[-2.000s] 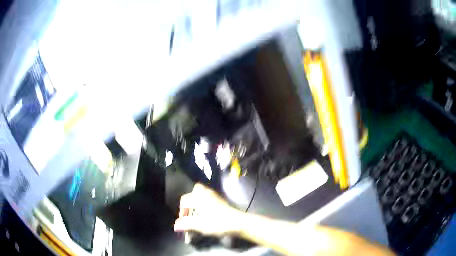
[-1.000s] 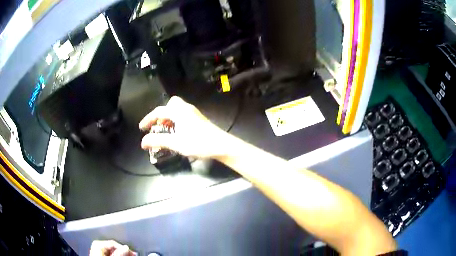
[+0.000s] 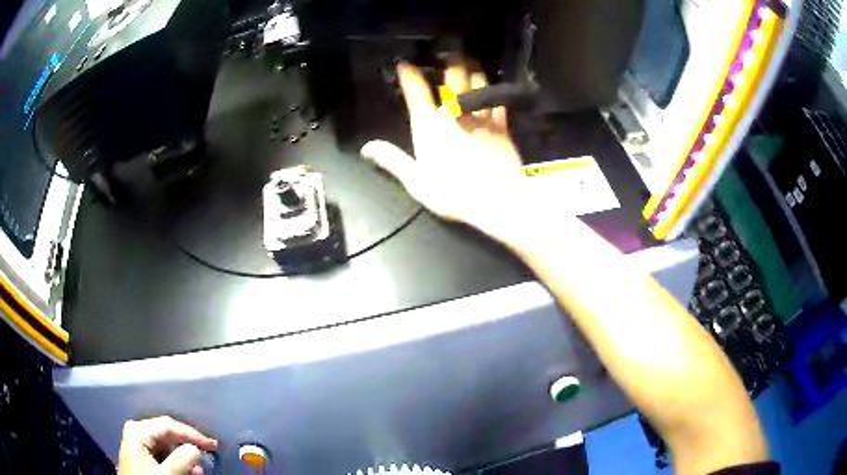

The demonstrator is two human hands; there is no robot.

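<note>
The fixture (image 3: 295,218), a small block with a silver top and a dark round centre, stands on the black plate (image 3: 390,274). I cannot tell whether the silver top is a separate module. My right hand (image 3: 455,153) is over the plate to the right of the fixture, fingers spread and pointing to the machine's rear, holding nothing visible. My left hand (image 3: 167,447) is at the lower left on the grey panel (image 3: 399,371), fingers bent, beside the orange button (image 3: 253,455). What lies under its fingers is mostly hidden.
The green button (image 3: 564,388) is on the panel's right. A black cable (image 3: 232,272) curves around the fixture. Dark tooling stands at the rear, with a yellow tag (image 3: 450,102). A striped post (image 3: 715,121) and the black parts tray (image 3: 729,288) are at the right, a fan grille (image 3: 399,470) below.
My right hand has left the fixture and moved right and towards the rear, its fingers now spread. The fixture's silver top is uncovered. My left hand shows more fully, and the view has shifted.
</note>
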